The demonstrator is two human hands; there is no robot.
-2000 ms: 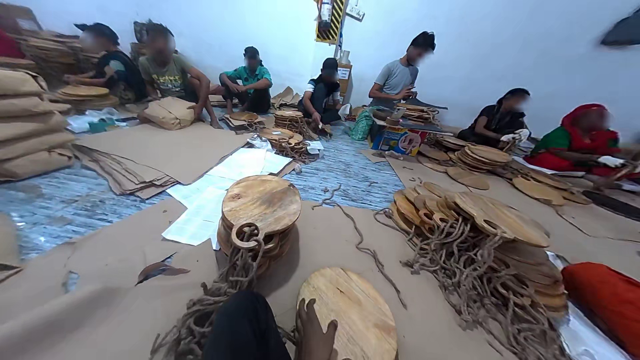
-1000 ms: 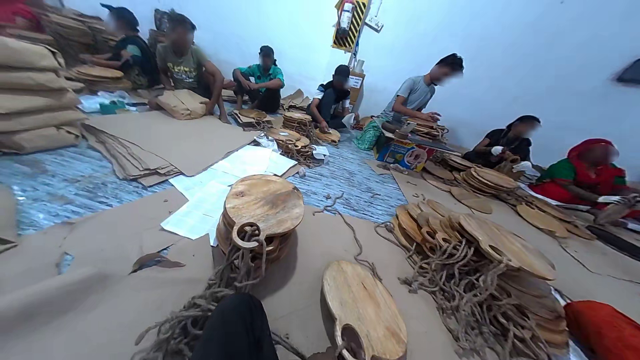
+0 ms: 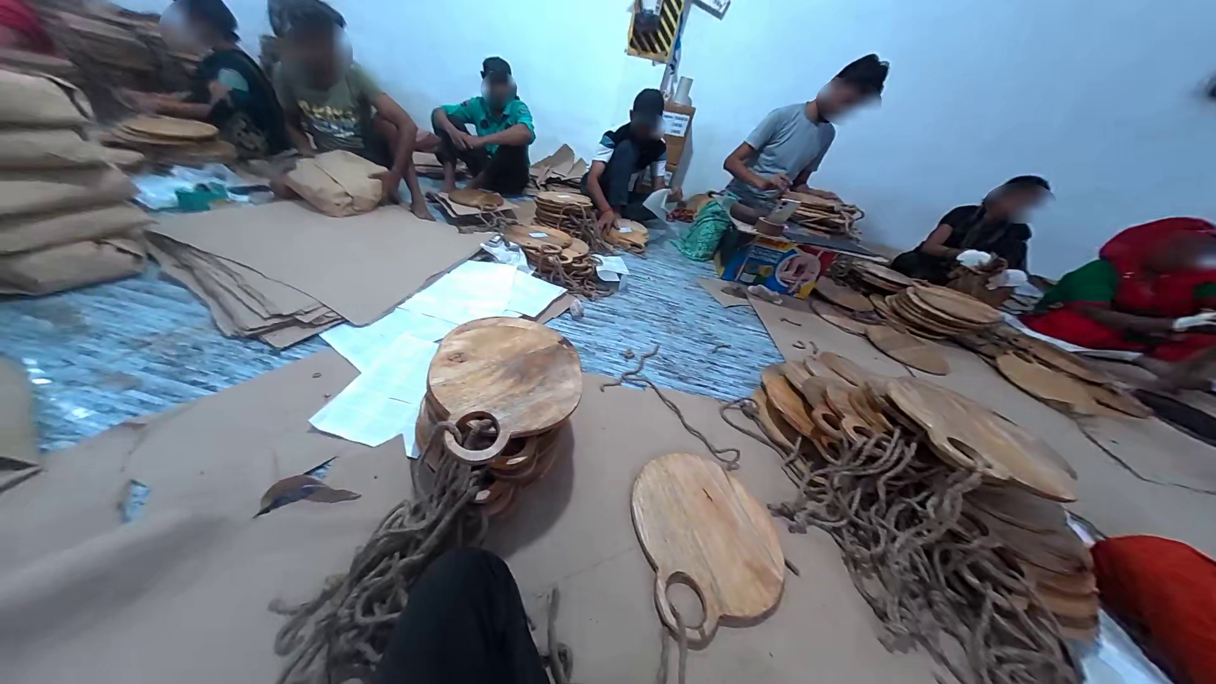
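Note:
Neither of my hands is visible now. A round wooden board [image 3: 708, 532] with a ring handle lies on brown paper just right of my dark-clad knee [image 3: 465, 622], its rope [image 3: 676, 651] running off the bottom edge. Left of it stands a stack of similar boards [image 3: 503, 375], with tangled rope [image 3: 380, 570] trailing from the handles toward my knee. To the right, a larger stack of boards [image 3: 978, 432] has a thick tangle of rope [image 3: 912, 532] over its front. A loose piece of rope [image 3: 679, 413] lies between the stacks.
White paper sheets [image 3: 389, 370] lie behind the left stack. Brown paper sheets [image 3: 323, 247] cover the floor farther left, near piled paper-wrapped bundles [image 3: 62, 190]. Several people sit or crouch along the wall among more boards [image 3: 936, 309]. Red fabric [image 3: 1154, 589] is at the lower right.
A hand rested on the front board two seconds ago; it has left the view. The board has turned, and its ring handle now shows at its near edge. The crouching person's hands at the back have moved.

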